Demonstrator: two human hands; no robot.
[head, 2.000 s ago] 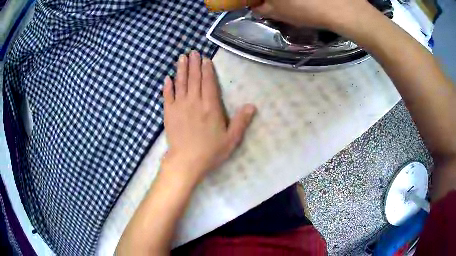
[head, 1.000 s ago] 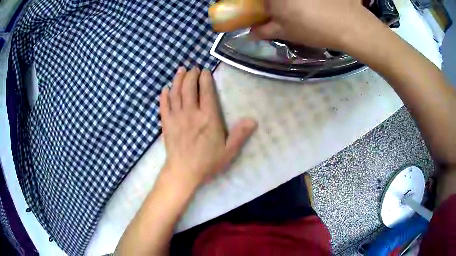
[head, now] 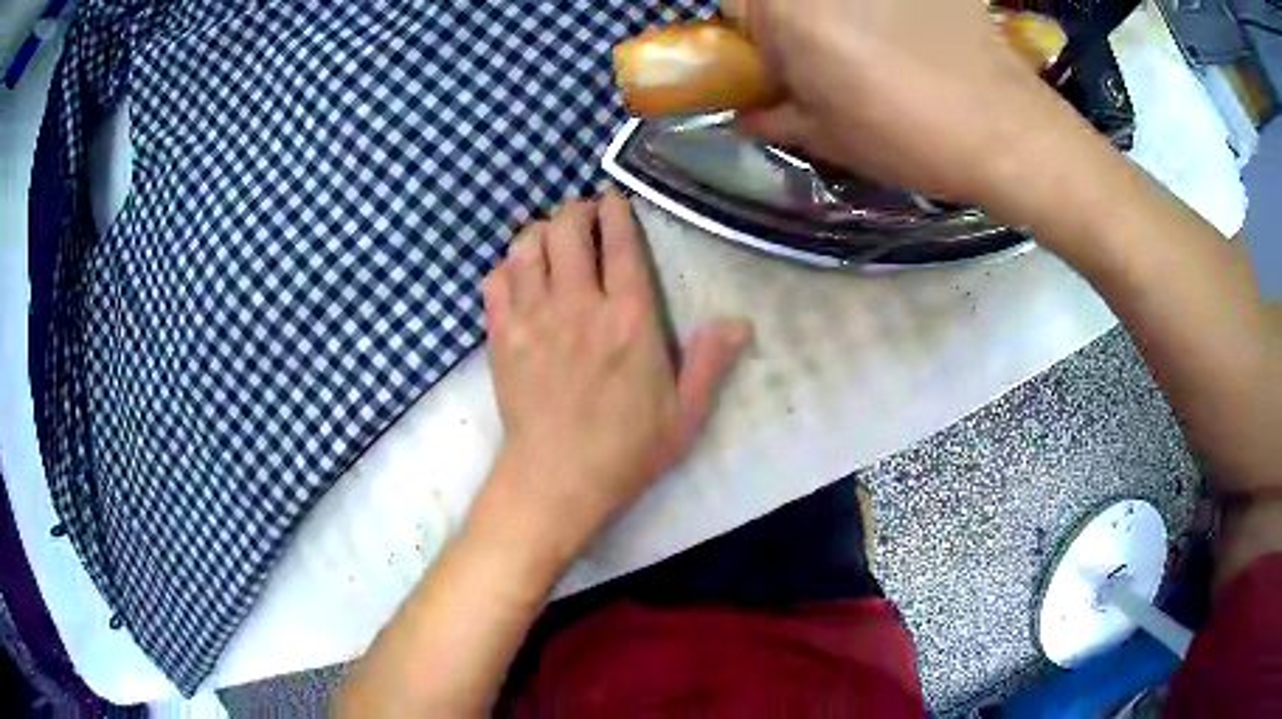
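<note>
A dark blue-and-white checked garment (head: 324,239) covers the left and upper part of the pressing board (head: 830,365). Its hem edge runs diagonally past my left fingertips. My left hand (head: 584,351) lies palm down, fingers on the cloth near the hem, thumb out over the white board; it grips nothing. My right hand (head: 886,99) is closed around the orange-brown handle (head: 689,70) of a shiny steam iron (head: 787,197). The iron's pale-rimmed tip points left, beside my left fingertips at the garment's edge. My right hand and forearm hide the iron's rear.
The board's curved front edge runs close to my body. A round white stand base (head: 1104,583) is on the speckled floor (head: 984,478) at lower right, with a blue item beside it. Grey and brown items show at upper right. Dark purple cloth hangs at the far left.
The board, garment and iron sit a little lower in view, and the garment's lower left corner now shows. The iron's tip stays near my left fingertips. Both hands keep much the same pose.
</note>
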